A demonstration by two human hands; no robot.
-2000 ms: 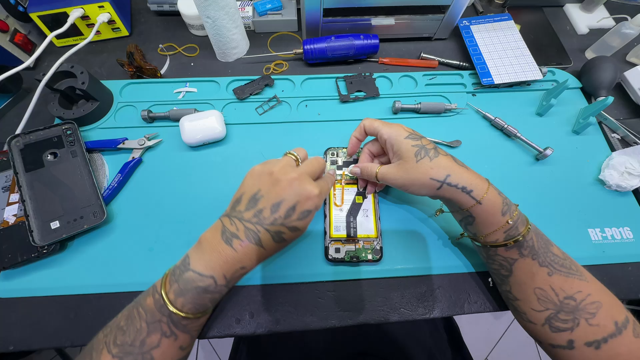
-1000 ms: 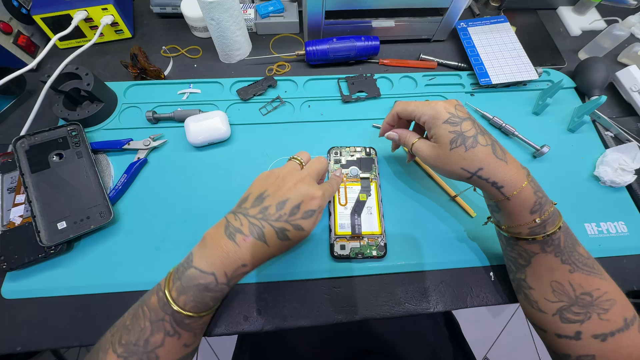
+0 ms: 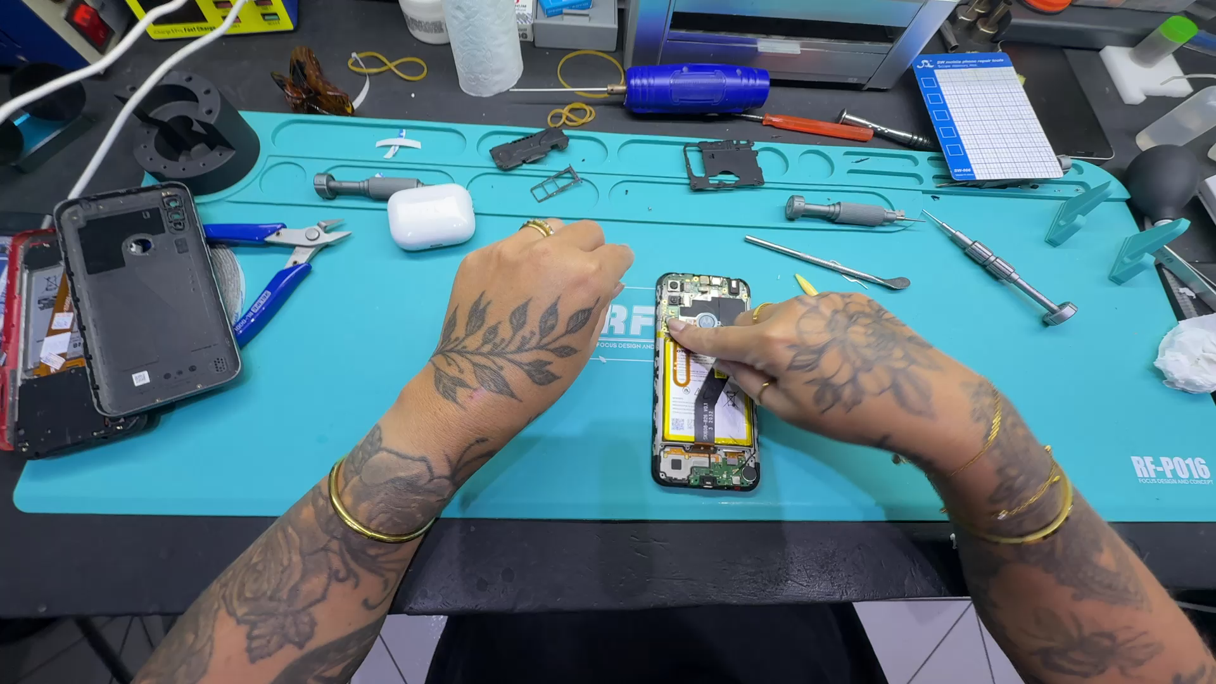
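Observation:
An opened smartphone (image 3: 705,465) lies upright on the teal repair mat, its circuit boards, yellow-edged battery and black flex cable exposed. My right hand (image 3: 841,366) reaches over its right edge, index fingertip touching the upper left of the phone near the battery's top; the other fingers are bent, with nothing seen in them. My left hand (image 3: 532,313) is raised left of the phone, fingers curled and fingertips hidden, so whether it holds anything cannot be told. The yellow tip of a stick (image 3: 806,284) shows behind my right hand. A metal spatula tool (image 3: 826,261) lies above it.
Blue-handled side cutters (image 3: 275,275), a grey phone back cover (image 3: 147,304) and a white earbud case (image 3: 431,217) lie left. Precision screwdrivers (image 3: 845,211) (image 3: 1002,268) lie right. Black plastic phone parts (image 3: 724,165) rest in the mat's trays; a blue-handled tool (image 3: 696,89) lies behind.
My right hand has moved from beside the phone onto it, covering much of the stick that showed on the right. My left hand, on the phone's edge before, is now off it to the left.

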